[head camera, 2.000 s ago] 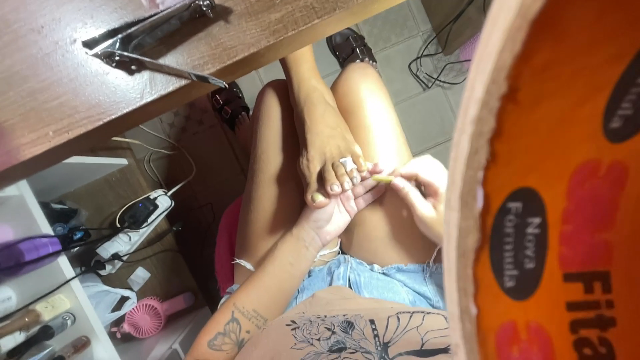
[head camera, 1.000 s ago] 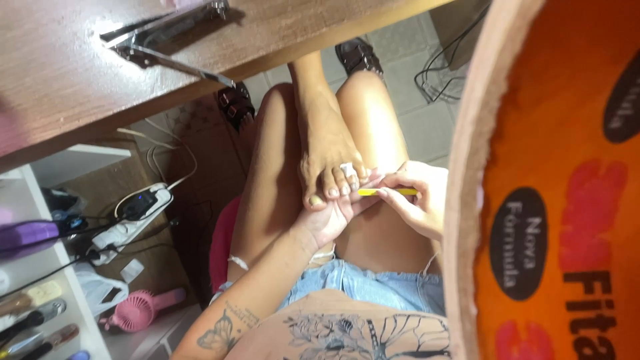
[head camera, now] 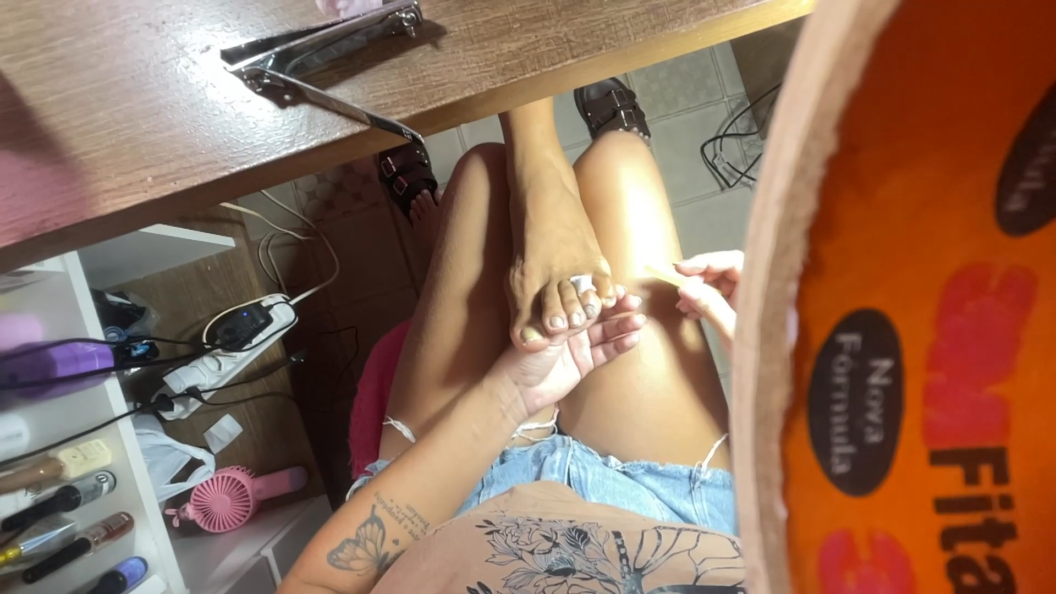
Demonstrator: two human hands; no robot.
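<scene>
Another person's bare foot [head camera: 549, 239] comes from under the table and rests its toes on my left hand [head camera: 561, 355], which lies palm up beneath them with its fingers loosely bent. A white wrap [head camera: 582, 284] sits around or between the smaller toes. To the right, my right hand [head camera: 711, 289] pinches a thin yellowish stick [head camera: 664, 275] between thumb and fingers, its tip pointing left, apart from the toes. Part of this hand is hidden by the roll's edge.
A large tape roll [head camera: 775, 330] covers the right side. Above is a wooden table [head camera: 165, 157] with a metal holder [head camera: 330, 41]. At left stand a white shelf [head camera: 136, 445] with bottles, a power strip [head camera: 231, 355] and a pink fan [head camera: 224, 499]. Cables [head camera: 726, 153] lie on the floor.
My right hand has moved away from the toes toward the right, still with the yellow stick. My left hand has stayed under the foot.
</scene>
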